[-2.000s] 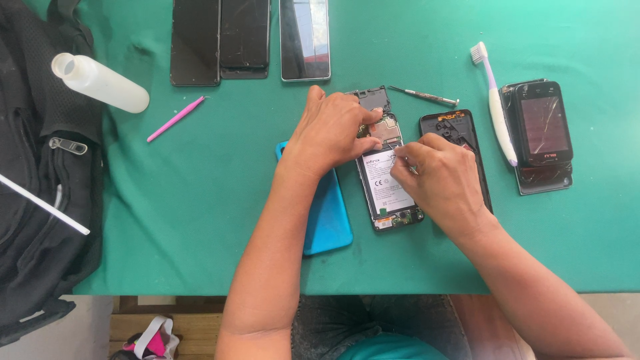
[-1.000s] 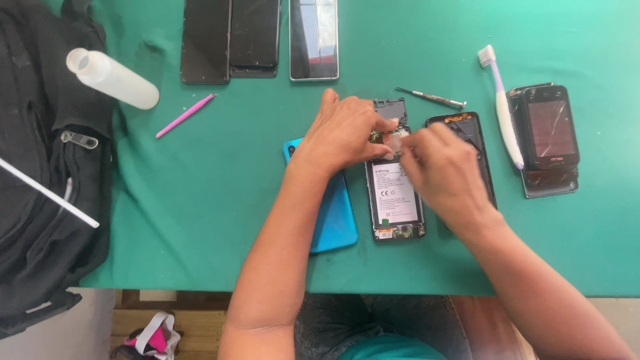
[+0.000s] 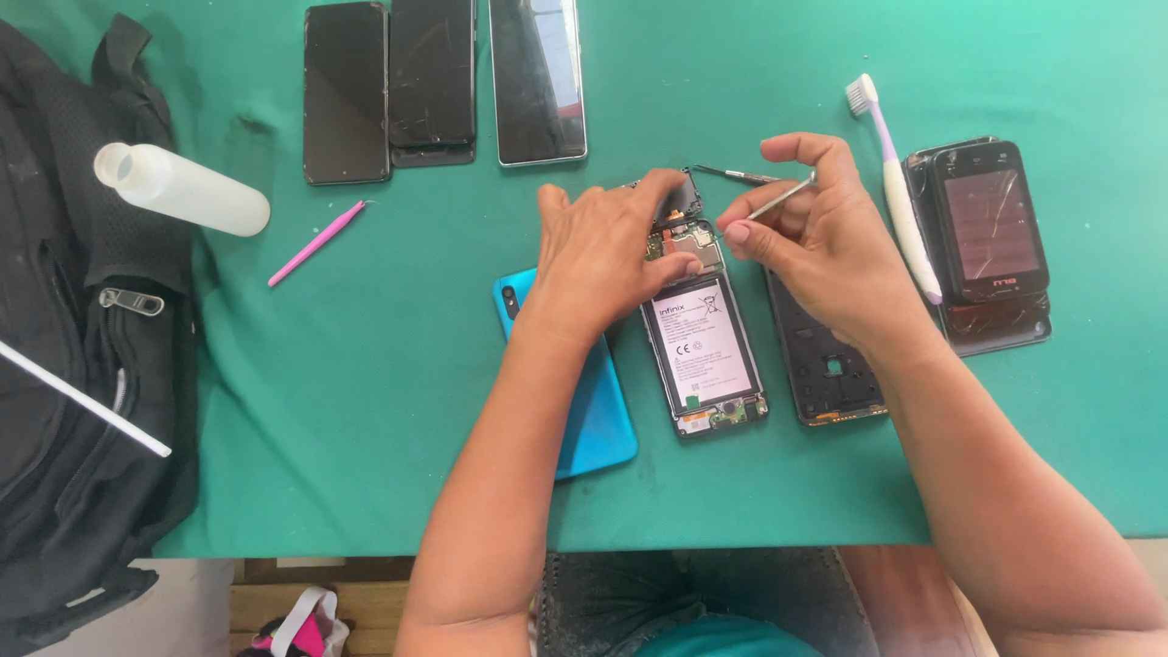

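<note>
An opened Infinix phone (image 3: 704, 351) lies on the green cloth with its battery and circuit board bare. My left hand (image 3: 607, 251) rests over its upper part, thumb on the board and fingers on the dark top piece. Just right of the board, my right hand (image 3: 817, 237) holds a thin metal tool (image 3: 782, 196) between its fingers, raised off the phone. Under my right wrist is a black phone frame (image 3: 826, 374), partly hidden. A blue phone back (image 3: 598, 420) with a camera lies partly beneath my left forearm. Behind my right fingers lies a small screwdriver (image 3: 739, 174).
A toothbrush (image 3: 908, 214) and stacked cracked phones (image 3: 995, 224) lie at the right. Several dark phones (image 3: 347, 96) line the back. At the left are a pink pointed tool (image 3: 317, 245), a white plastic bottle (image 3: 196, 192) and a black backpack (image 3: 82, 365) with a white stick (image 3: 87, 401).
My right hand has moved off the opened phone to the right and lifted, and the thin metal tool now shows in its fingers. My left hand stays over the phone's upper part.
</note>
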